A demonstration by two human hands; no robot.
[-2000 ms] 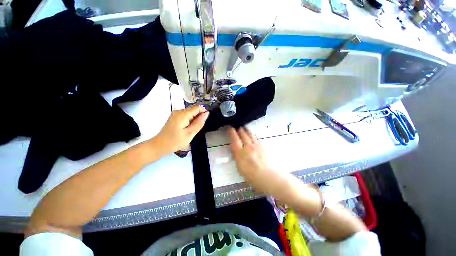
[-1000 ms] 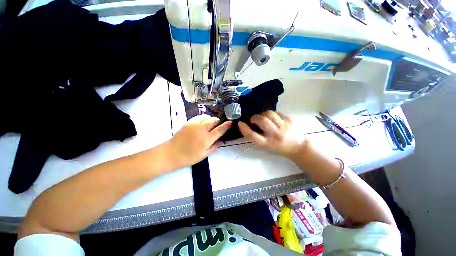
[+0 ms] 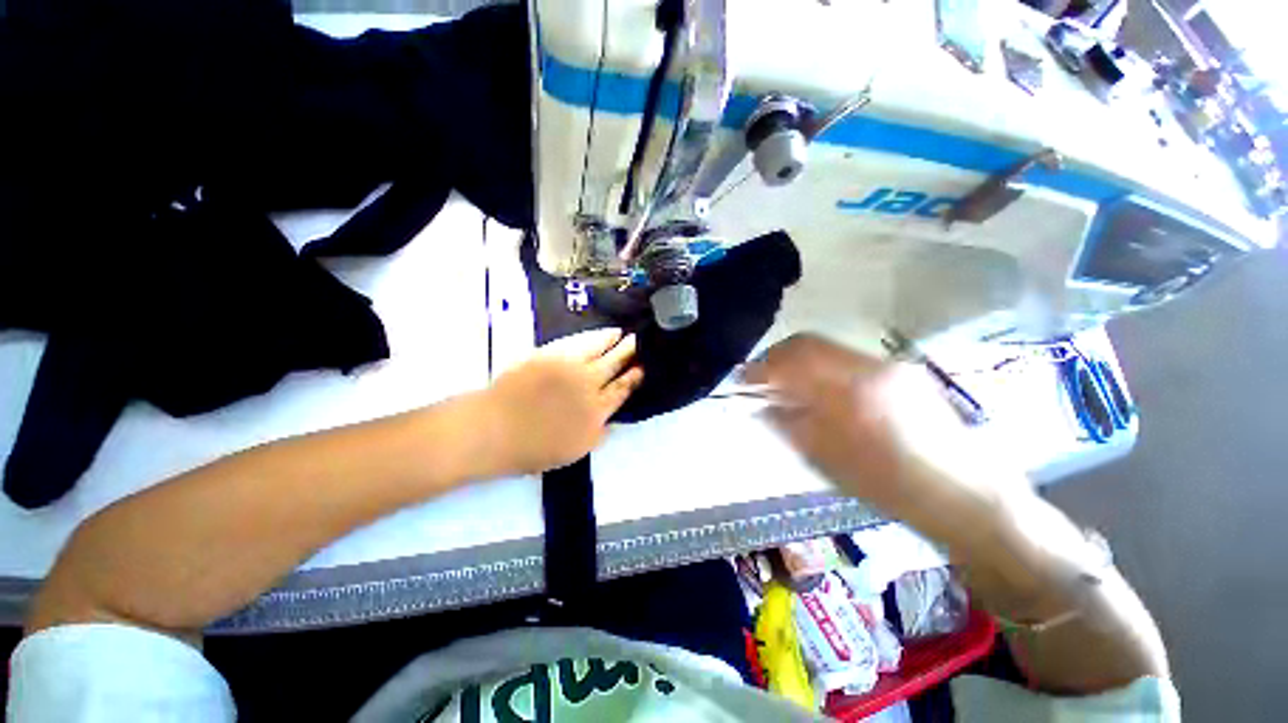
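Observation:
The curved black panel (image 3: 720, 318) lies on the machine bed, right of and in front of the presser foot (image 3: 575, 294). My left hand (image 3: 544, 405) holds the panel's left edge down with its fingertips, just in front of the foot; its thumb is hidden. The narrow black strip (image 3: 569, 523) comes out from under my left hand and hangs over the table's front edge. My right hand (image 3: 848, 417) is blurred, just right of the panel and apart from it. A thin light line shows by its fingertips; whether the fingers hold it is unclear.
The black garment bundle (image 3: 184, 269) lies at left. The white machine head (image 3: 876, 141) stands behind the panel. Thread snips (image 3: 955, 390) and blue-handled scissors (image 3: 1090, 393) lie at right. A tape measure (image 3: 678, 534) runs along the front edge. A red basket (image 3: 925, 671) is below right.
My right hand has let go of the panel and moved right, off its edge. My left hand stays by the presser foot. The camera view has shifted a little.

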